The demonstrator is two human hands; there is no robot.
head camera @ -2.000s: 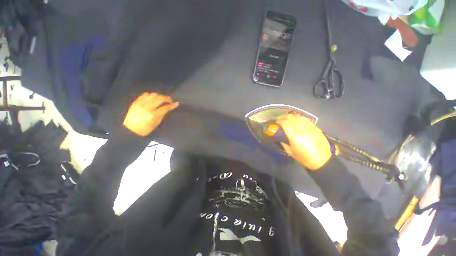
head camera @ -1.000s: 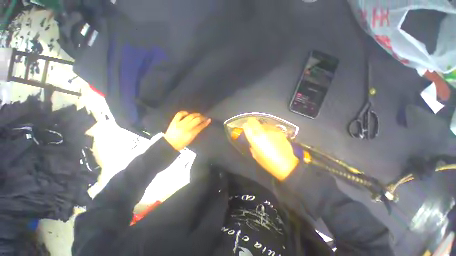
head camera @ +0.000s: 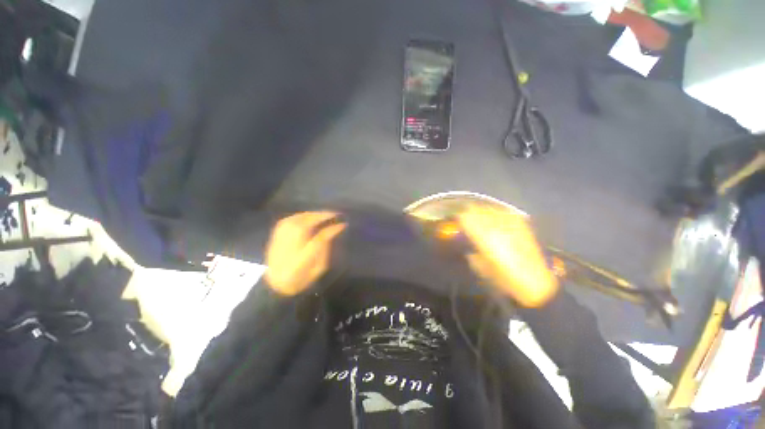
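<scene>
A black and navy garment piece (head camera: pixel 382 239) lies in front of my body, between my hands, hard to separate from the dark cover and my top. My left hand (head camera: pixel 300 254) is blurred, its fingers closed on the left end of the piece. My right hand (head camera: pixel 513 258) is blurred and closed around the handle of the steam iron (head camera: pixel 470 201). The iron's tip points left at the right part of the piece. My hand hides most of the iron; its curved far rim and an orange bit show.
A smartphone (head camera: pixel 427 96) and shears (head camera: pixel 527 126) lie beyond the iron. The iron hose (head camera: pixel 612 282) runs right. White paper (head camera: pixel 633 52), a red-brown object (head camera: pixel 644 30) and a green packet (head camera: pixel 673 8) are far right. Dark garments (head camera: pixel 75 352) lie low left.
The view has shifted. My left hand has come nearer my body and lower, its fingers now at the piece's end. My right hand stays on the iron, a bit farther from my left hand.
</scene>
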